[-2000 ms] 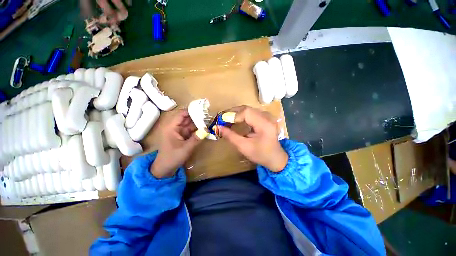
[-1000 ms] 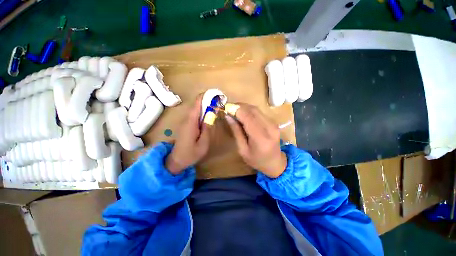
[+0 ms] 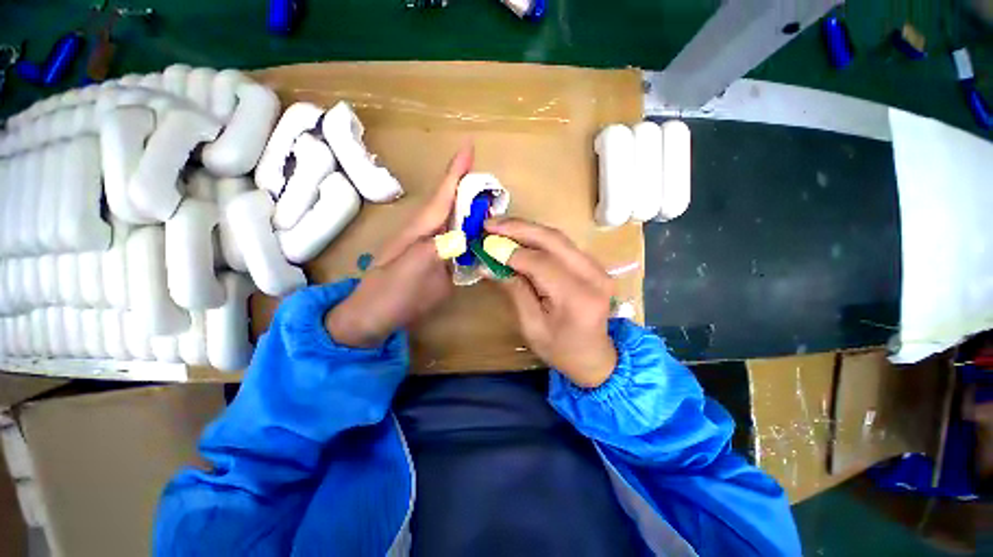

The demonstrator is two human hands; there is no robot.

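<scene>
My left hand (image 3: 405, 274), with a pale yellow finger cot on its thumb, holds an open white housing shell (image 3: 468, 192) above the cardboard work mat (image 3: 501, 98). A blue battery cell (image 3: 476, 223) lies lengthwise in the shell's hollow. My right hand (image 3: 552, 285), also with a yellow cot, grips a green circuit board (image 3: 492, 261) at the shell's lower right side, beside the battery. Its fingers partly cover the board and shell. The wires are too small to make out.
Many white housing shells (image 3: 65, 207) are stacked in rows at left, with loose ones (image 3: 359, 152) beside them. Three white housings (image 3: 645, 172) stand side by side at right, near a grey post (image 3: 746, 49) and black mat (image 3: 779, 234). Blue cells (image 3: 836, 41) lie on the green belt behind.
The shell has turned upright with the battery lengthwise in it. The green board now shows at my right fingertips. My left fingers have straightened beside the shell. The camera view has shifted.
</scene>
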